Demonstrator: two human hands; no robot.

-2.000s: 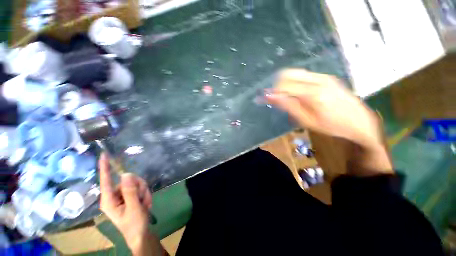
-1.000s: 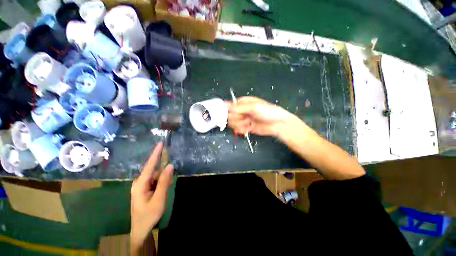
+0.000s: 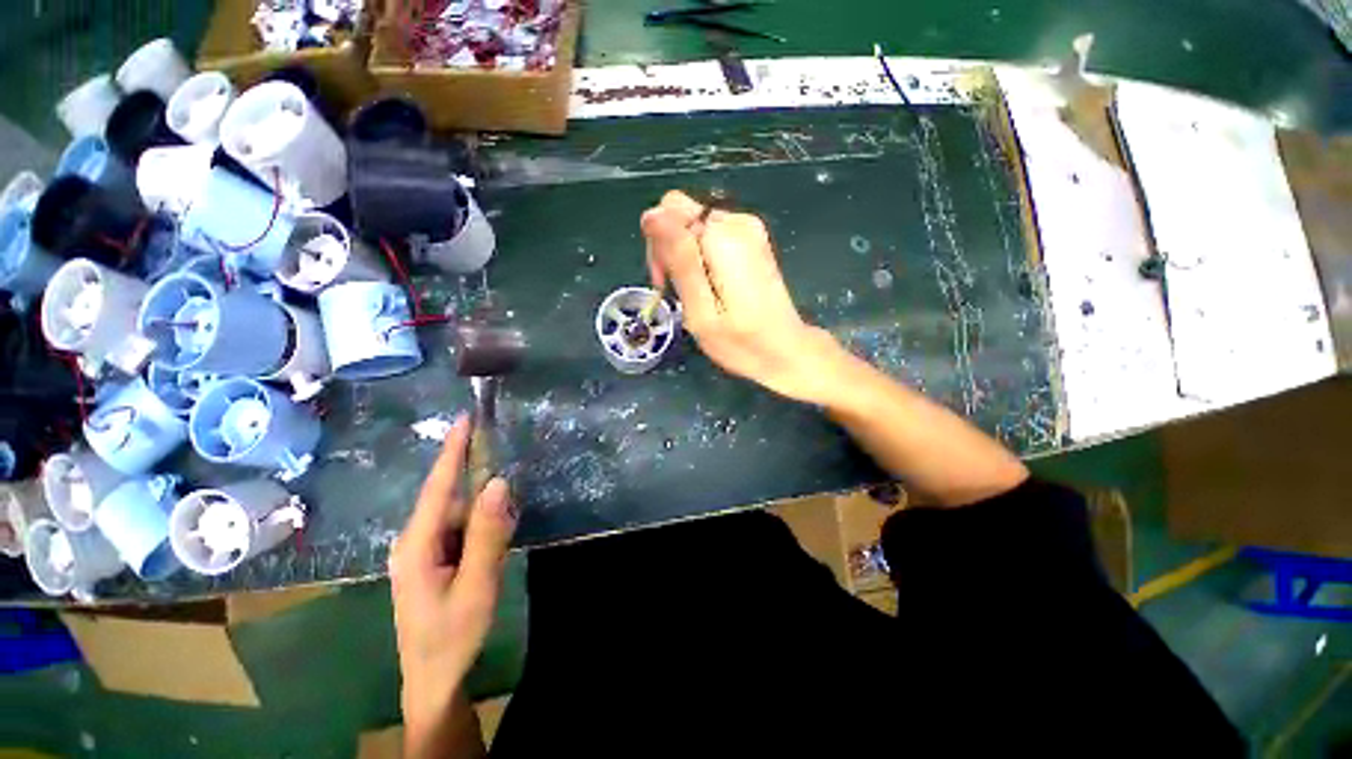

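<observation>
A white cylindrical housing (image 3: 636,328) stands on the dark-green bench top, its spoked end facing up. My right hand (image 3: 730,297) is at its right and upper side, closed on a thin punch (image 3: 653,307) whose lower end reaches into the housing's spoked end. Most of the punch is hidden by the fist. My left hand (image 3: 457,556) is shut on the handle of a hammer (image 3: 489,350). The hammer's dark head is left of the housing, apart from it.
Piled white, light-blue and black housings (image 3: 223,319) fill the bench's left side. Cardboard trays (image 3: 489,98) of small parts stand behind them. White boards (image 3: 1216,237) lie at right. A slim dark tool (image 3: 715,21) lies at the back. Open cartons (image 3: 163,653) are below the front edge.
The housing has gone from lying on its side by my right hand to standing spoked end up. My right hand has turned, bringing the punch to it. My left hand still holds the hammer.
</observation>
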